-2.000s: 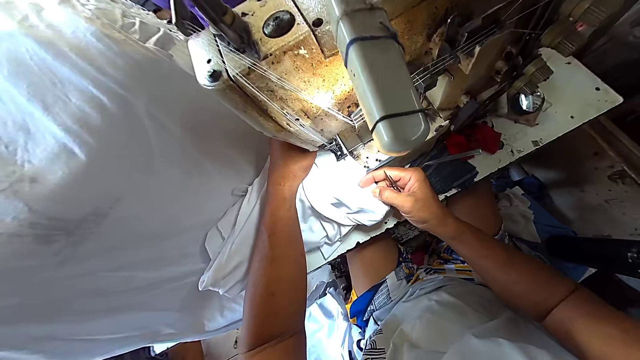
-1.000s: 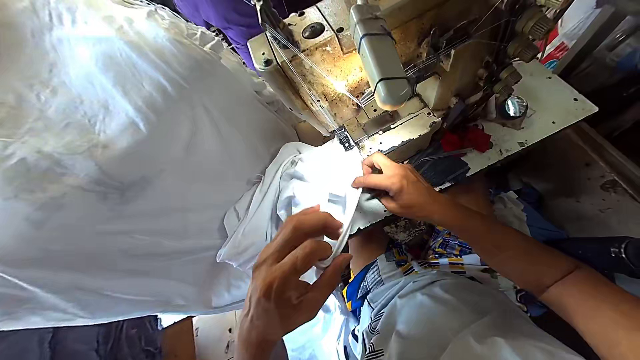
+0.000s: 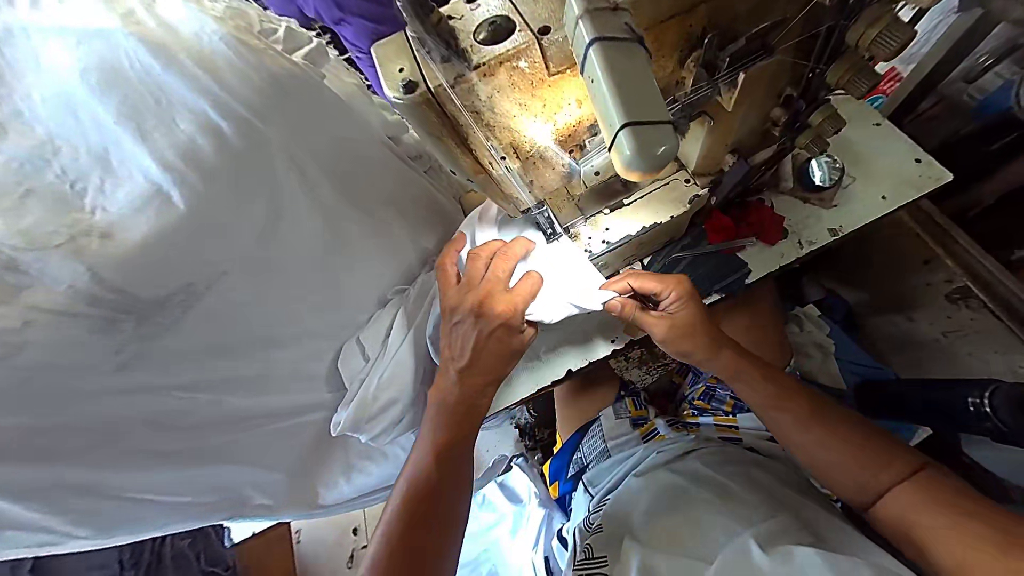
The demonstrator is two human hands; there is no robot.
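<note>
White fabric (image 3: 564, 276) lies on the bed of an industrial sewing machine (image 3: 512, 104), its upper edge beside the presser foot (image 3: 547, 222). My left hand (image 3: 488, 304) rests on this fabric with its fingers spread, just below the foot. At the fabric's right corner, my right hand (image 3: 660, 312) pinches the edge between thumb and forefinger. A small dark tool, perhaps thread snips, shows partly inside my right hand. Gathered white cloth (image 3: 388, 360) hangs to the left of my left hand.
A large white cloth (image 3: 200, 320) covers the left side. Right of the machine, a red cloth scrap (image 3: 748, 222) and metal tweezers (image 3: 712, 249) lie on dark fabric at the table's edge (image 3: 888, 172). The lamp-like grey machine arm (image 3: 624, 88) overhangs the bed.
My left hand, raised over the lower fabric a second ago, has moved up onto the piece near the presser foot. My right hand still pinches the edge.
</note>
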